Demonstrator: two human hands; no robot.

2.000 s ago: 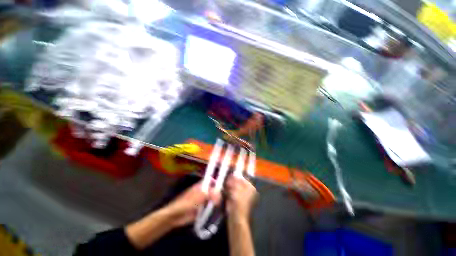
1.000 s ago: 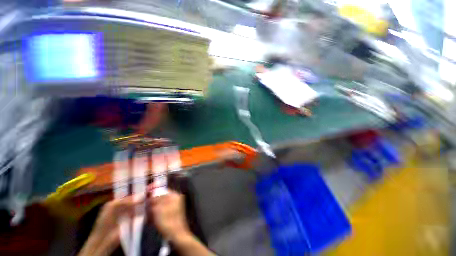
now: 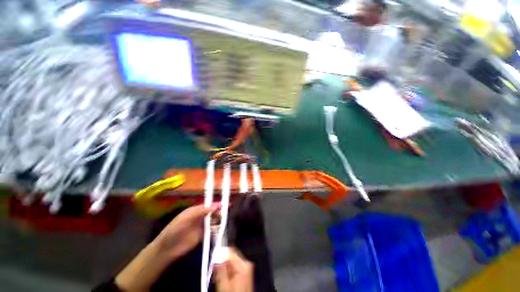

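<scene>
An orange fixture board (image 3: pixel 279 179) lies along the bench's front edge, with several white test leads (image 3: pixel 244 178) in a row on it. White cable ends line up with the two left leads, and the white cable (image 3: pixel 206 245) hangs down in front of me. My left hand (image 3: pixel 185 228) has its fingertips closed on the cable just below the board. My right hand (image 3: pixel 234 271) is lower, near the bottom edge, with its fingers at a white cable part. Blur hides the exact grip. The beige tester (image 3: pixel 245 68) with a bright screen stands behind.
A big white cable pile (image 3: pixel 57 120) lies left of the tester. A single white cable (image 3: pixel 336 145) lies on the green mat at right, near a white paper sheet (image 3: pixel 392 111). A yellow clamp (image 3: pixel 159 188) is at the board's left end. A blue bin (image 3: pixel 385 254) stands below right.
The view has swung back left, showing the pile again. My right hand has moved down, away from the leads. The two right leads now have no cable running down from them. My left hand stays near the left leads.
</scene>
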